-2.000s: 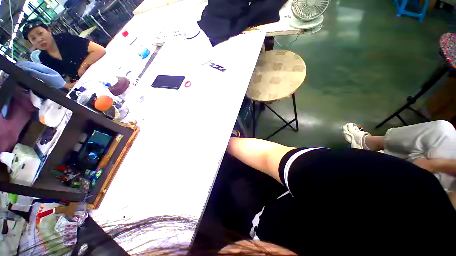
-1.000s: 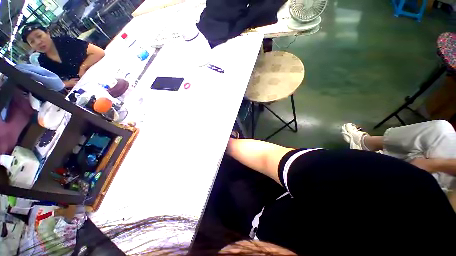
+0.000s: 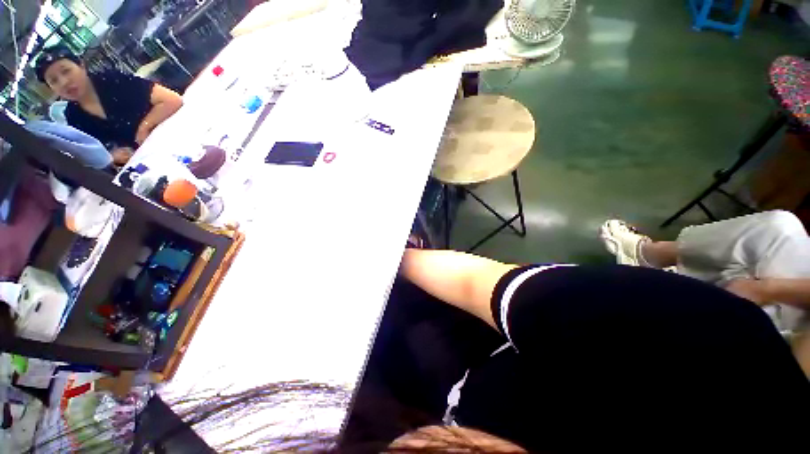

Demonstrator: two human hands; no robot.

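Note:
A flat black smartphone [image 3: 294, 153] lies on the long white table [image 3: 289, 257]. A small red ring [image 3: 329, 158] is beside it. A small dark tool, perhaps thread snips [image 3: 380, 127], lies nearer the stool side. A crumpled black garment [image 3: 413, 35] covers part of the far table end. A bare forearm [image 3: 455, 277] comes out of a black sleeve with a white stripe and runs to the table edge. Its hand is hidden there, and I cannot tell whose arm it is. Neither my left hand nor my right hand can be made out.
A dark shelf [image 3: 89, 335] holds small tools, beside an orange round thing [image 3: 180, 193]. A person [image 3: 115, 102] sits across the table. A round stool [image 3: 484, 142] and white fan [image 3: 537, 19] are beyond. Another person's pale trouser leg [image 3: 733, 253] is at right. Hair crosses the bottom.
The view has shifted slightly, so the table things appear a little further left and lower. The phone, ring, garment and forearm keep their places relative to the table.

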